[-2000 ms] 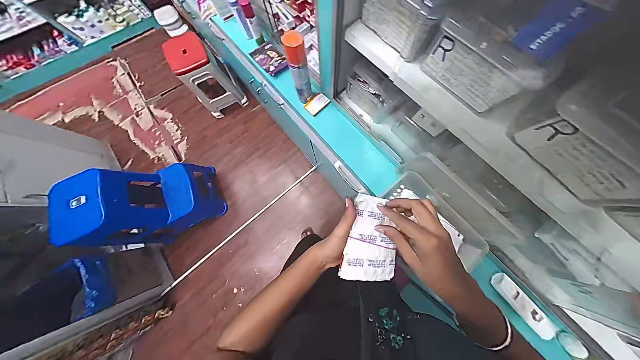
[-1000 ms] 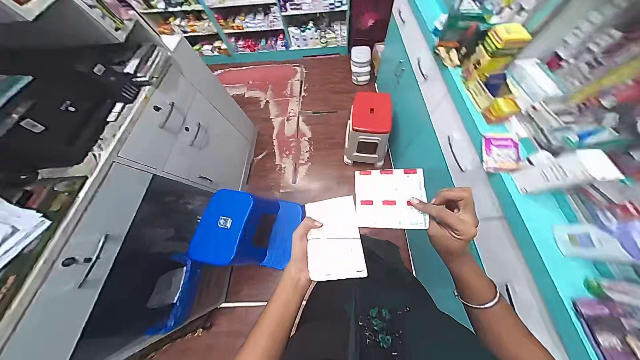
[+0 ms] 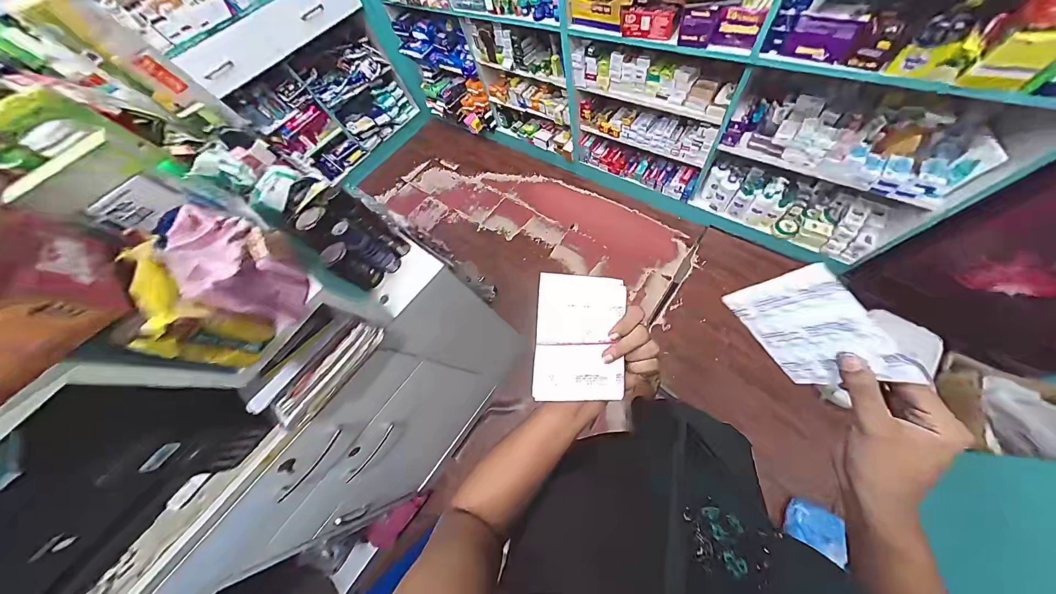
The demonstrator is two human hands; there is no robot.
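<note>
My left hand [image 3: 634,353] grips the right edge of a white folded paper booklet [image 3: 579,363], which lies open with a crease across its middle and small print on it. Over to the right, my right hand [image 3: 899,421] pinches the lower edge of a flat white printed sheet [image 3: 813,323], perhaps a blister strip; blur hides its details. The two items are apart, both held above the brown floor.
Shelves [image 3: 652,103] full of boxes and bottles stand ahead. At the left are grey drawers [image 3: 363,445] and a counter holding a pink cloth-like bundle [image 3: 219,256] and dark containers [image 3: 355,247]. A teal surface [image 3: 990,520] is at the lower right.
Two seconds ago both hands were together at the white item; now they are apart. My right hand has moved farther from my left since one second ago. The view has swung strongly.
</note>
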